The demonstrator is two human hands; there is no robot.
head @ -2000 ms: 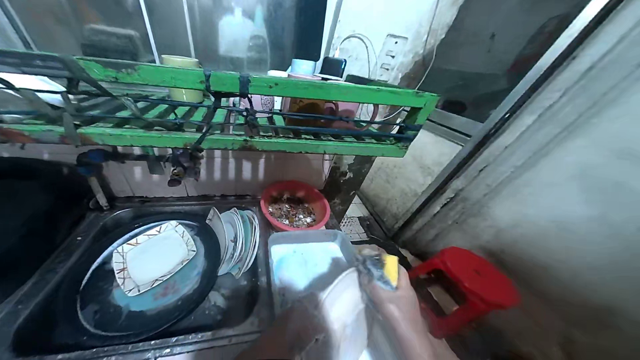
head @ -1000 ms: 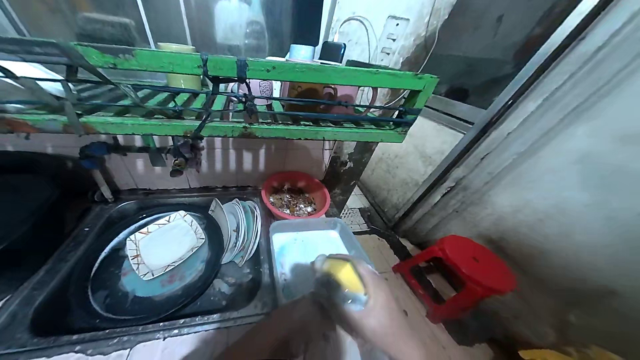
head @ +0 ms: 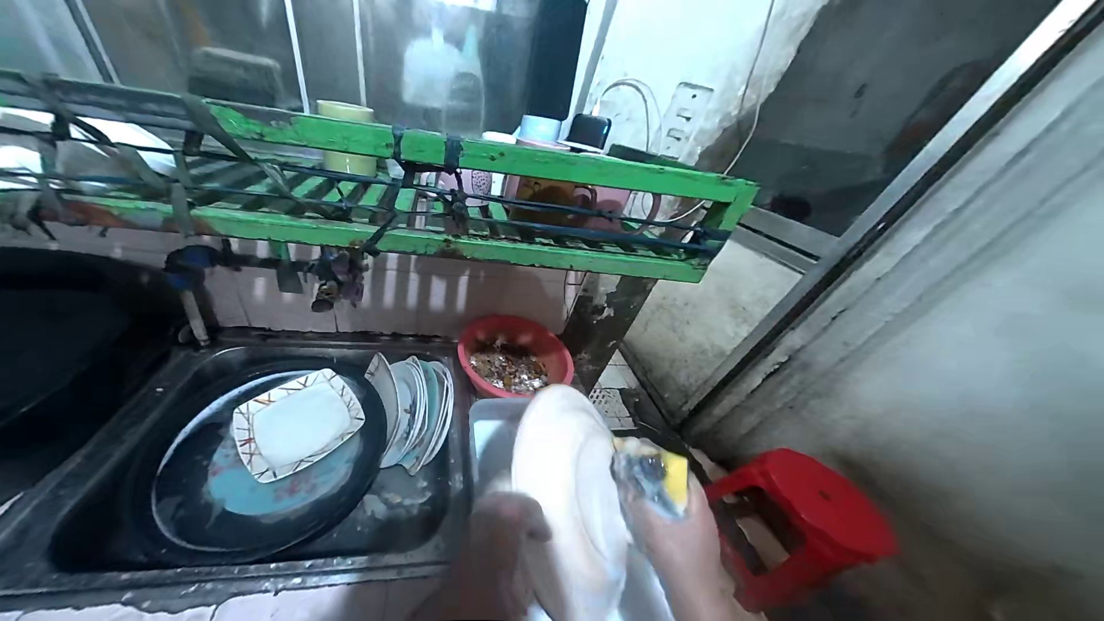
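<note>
A white oval plate (head: pixel 573 509) is held tilted up on edge by my left hand (head: pixel 509 526), which grips its left side. My right hand (head: pixel 668 517) is closed around a yellow sponge (head: pixel 675 479) with a dark, soapy scouring side, at the plate's right side. Under the plate lies a pale rectangular basin (head: pixel 490 431), partly hidden. In the sink to the left, a patterned square plate (head: pixel 299 425) rests on a larger blue plate (head: pixel 259 487) inside a black round basin (head: pixel 362 483). Several plates (head: pixel 418 414) stand on edge beside it.
A red bowl of food scraps (head: pixel 517 355) is behind the pale basin. The sink (head: pixel 431 552) has a tap (head: pixel 326 293) above it. A green slatted rack (head: pixel 483 246) with cups crosses the wall. A red plastic stool (head: pixel 811 517) stands at the right, near a metal frame (head: pixel 871 224).
The white plate, low between my hands two seconds ago and mostly hidden one second ago, is now raised and tilted in full view. My right hand with the sponge has moved to its right side.
</note>
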